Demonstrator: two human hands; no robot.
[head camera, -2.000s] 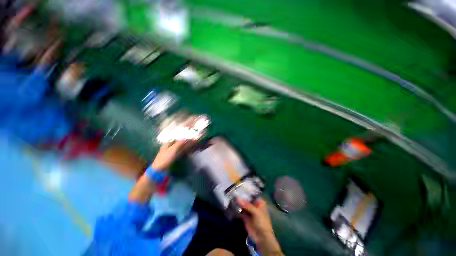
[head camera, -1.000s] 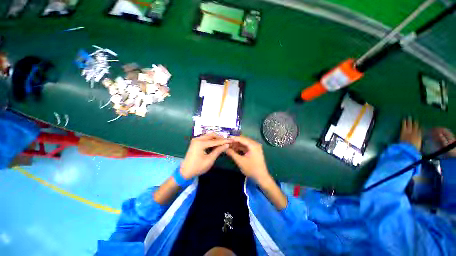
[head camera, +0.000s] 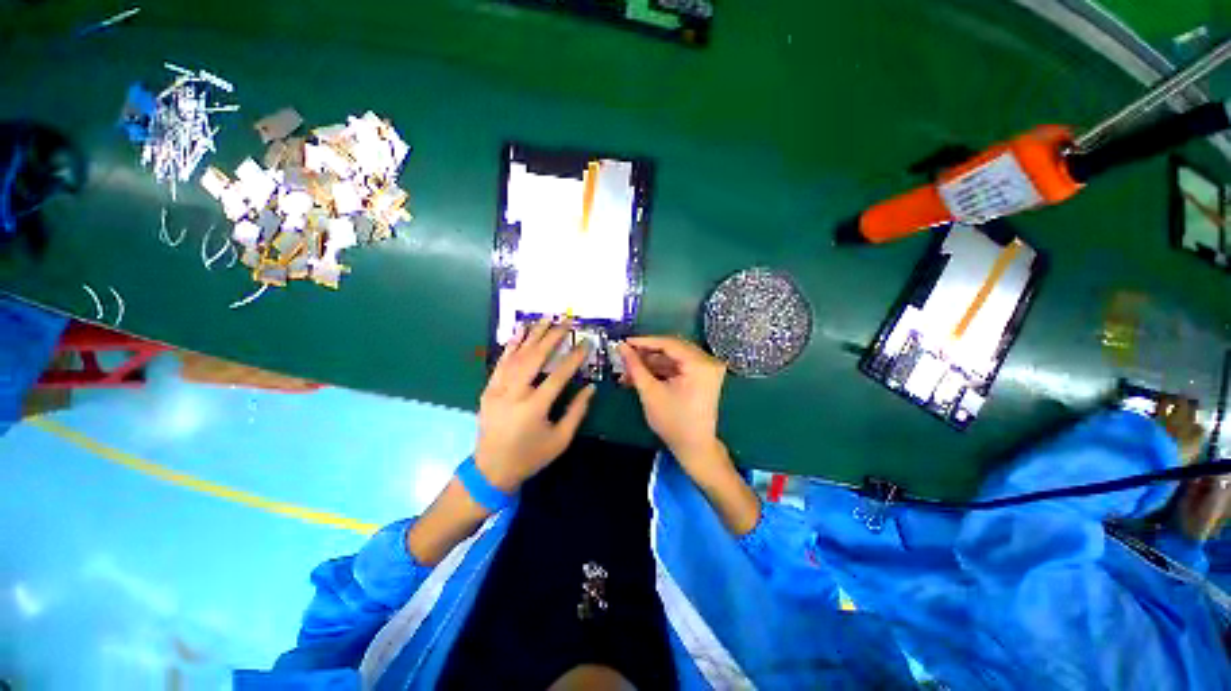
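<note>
An open tablet unit (head camera: 554, 243) lies lengthwise in front of me, black-edged and silver-white inside, with an orange-yellow strip (head camera: 590, 195) near its far end. My left hand (head camera: 531, 413) lies over the circuit-board end, fingers spread and fingertips on the boards. My right hand (head camera: 678, 394) is at the right side of the same end, thumb and index finger close together. Whether a small part is pinched there is too small to tell. The fingers hide part of the boards. A round dish of grey glittering screws (head camera: 757, 320) sits right of the unit.
A loose pile of small modules (head camera: 317, 196) and thin white pieces (head camera: 184, 124) lie left. The orange electric screwdriver (head camera: 975, 188) hangs at the right, above another tablet unit (head camera: 961, 321). A black cord (head camera: 1067, 487) crosses a neighbour's blue sleeve (head camera: 1080, 466). A binder clip (head camera: 876, 502) is at the bench edge.
My hands were together at the unit's near edge; now they are apart, the left fingers spread on the boards. The view has shifted, and the far-side units have mostly left the top.
</note>
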